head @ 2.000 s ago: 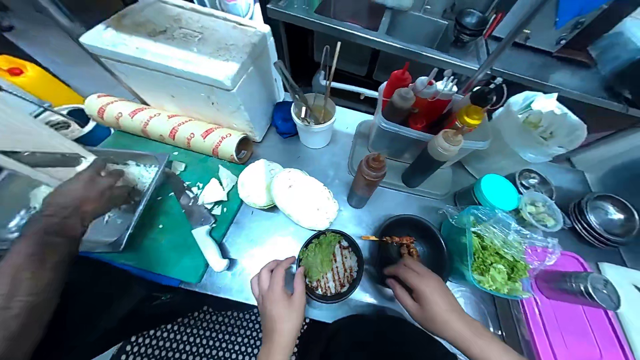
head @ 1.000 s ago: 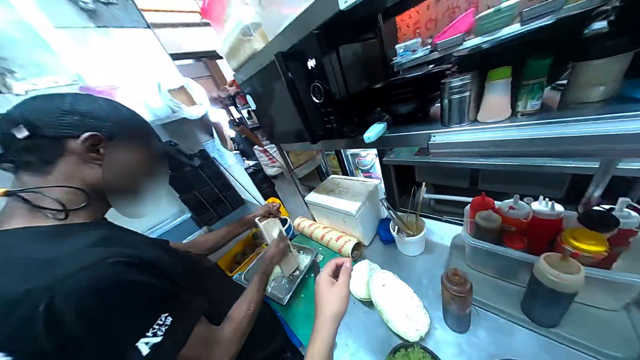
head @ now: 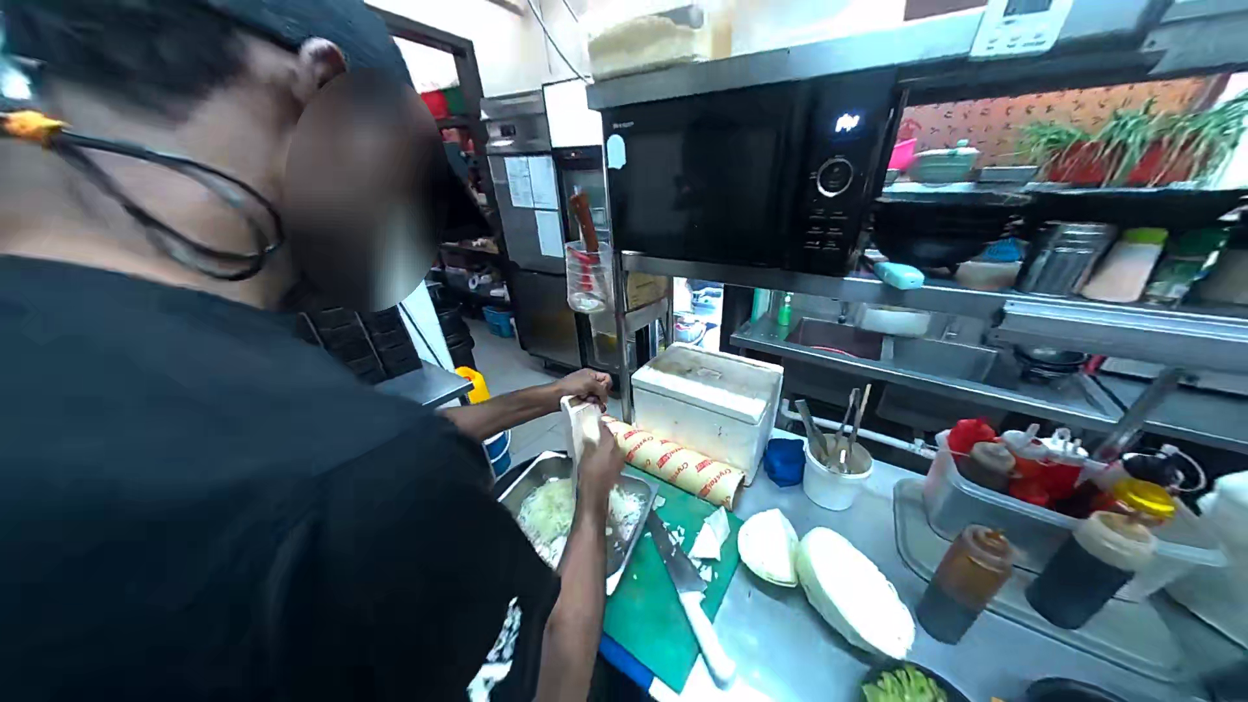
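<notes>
Neither my left hand nor my right hand shows in the head view. At the bottom edge is part of a bowl with chopped greens [head: 902, 685], and beside it the rim of a dark bowl [head: 1072, 690]. Two pale cut cabbage pieces, a smaller one [head: 769, 548] and a larger one [head: 854, 593], lie on the steel counter. A white-handled knife [head: 704, 634] rests on the green cutting board [head: 648, 606]. A co-worker at the left holds a pale flat tool [head: 582, 429] over a metal tray [head: 639, 519] of shredded white food.
The co-worker's back [head: 244, 487] fills the left side. Behind the board are a printed roll [head: 682, 462], a white lidded box [head: 707, 400] and a white tub of utensils [head: 835, 485]. Squeeze bottles [head: 967, 583] and a plastic bin [head: 1053, 507] stand right. A microwave [head: 741, 175] sits above.
The view has swung up and left. Two seconds ago both my hands were at the two bowls; one second ago one hand was raised near the cabbage. Both are now out of view.
</notes>
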